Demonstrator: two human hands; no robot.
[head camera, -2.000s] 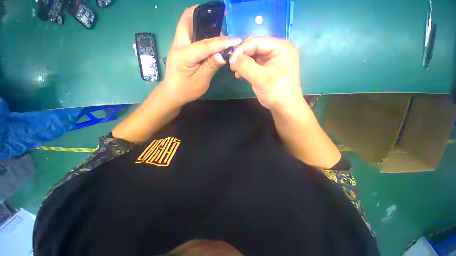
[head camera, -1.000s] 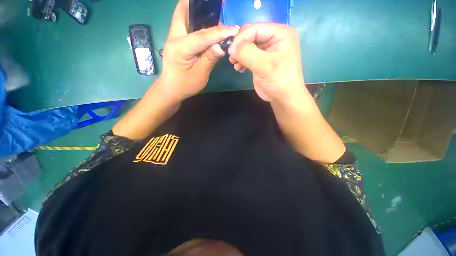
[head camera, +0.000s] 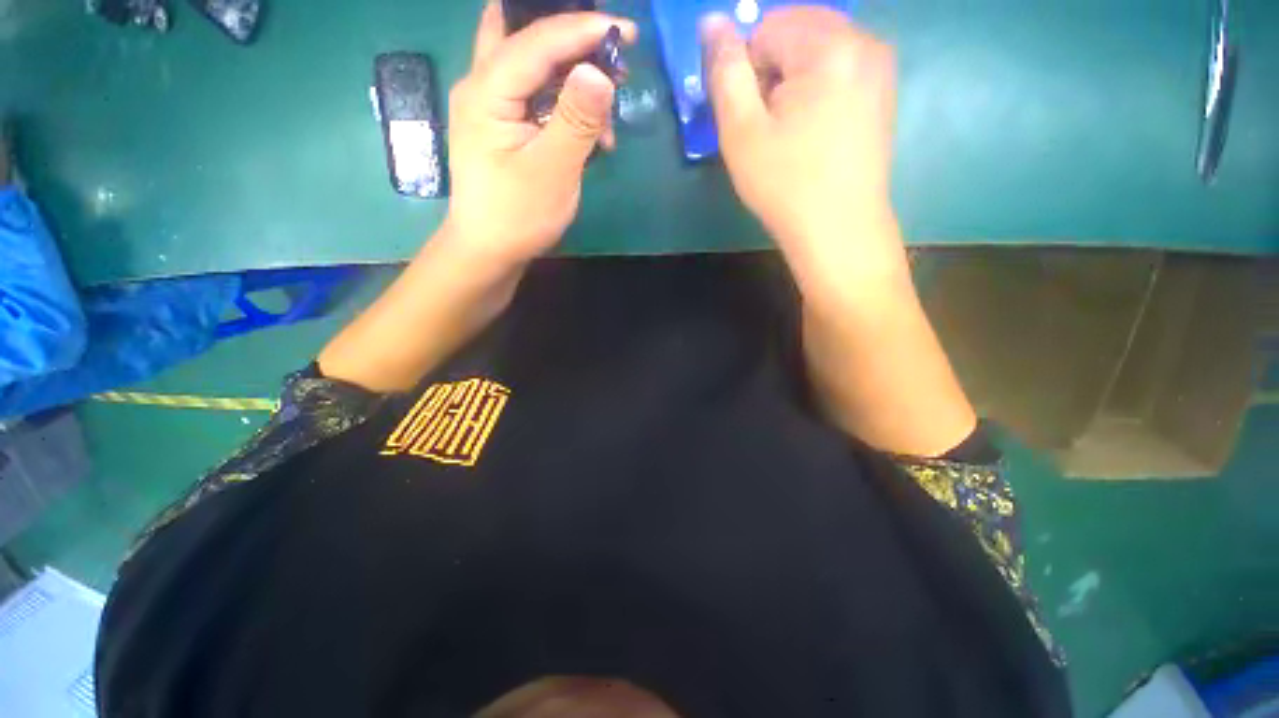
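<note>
My left hand (head camera: 526, 126) holds a black phone body (head camera: 547, 11) near the top edge of the view; the fingers hide much of it. A small black part (head camera: 612, 53) is pinched between its thumb and index finger. My right hand (head camera: 807, 119) is over the blue parts bin (head camera: 697, 129), thumb and index finger close together and blurred; whether it holds anything cannot be told. A half-assembled handset (head camera: 410, 124) lies on the green bench left of my left hand.
More dark phone parts (head camera: 230, 14) lie at the upper left. A thin silver tool (head camera: 1216, 98) lies at the far right of the bench. An open cardboard box (head camera: 1143, 365) stands below the bench edge at right. Blue fabric (head camera: 35, 295) is at the left.
My right hand has moved right, away from the small part and my left hand, to over the bin. My left hand still has the phone body and the small part. The bin appears turned.
</note>
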